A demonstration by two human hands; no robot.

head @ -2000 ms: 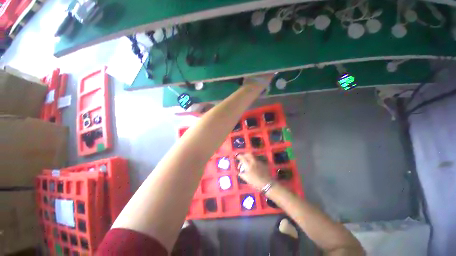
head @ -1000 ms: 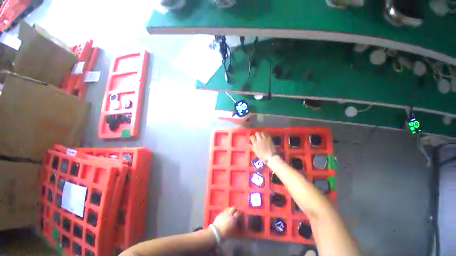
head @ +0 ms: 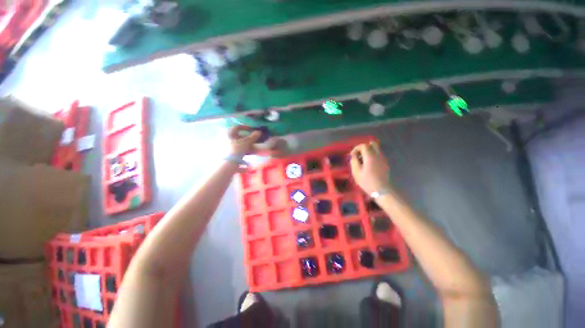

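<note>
A red compartment tray lies on the floor with watch heads in its right columns; three near the upper middle are lit white. My left hand is at the lowest shelf's left part, fingers on a dark watch head. My right hand is over the tray's top right corner, fingers bent together; whether it holds a watch head is hidden. Two green-lit watches, one near the middle and one farther right, are at the lower shelf edge.
Green shelves with white charging pucks run across the top. At left are cartons, a narrow tray with a few watches, and leaning stacked trays. A grey-white block is at lower right. My feet are below the tray.
The view has shifted. My left hand has moved from the tray's lower left up to the shelf. My right hand has moved from the tray's top middle to its top right.
</note>
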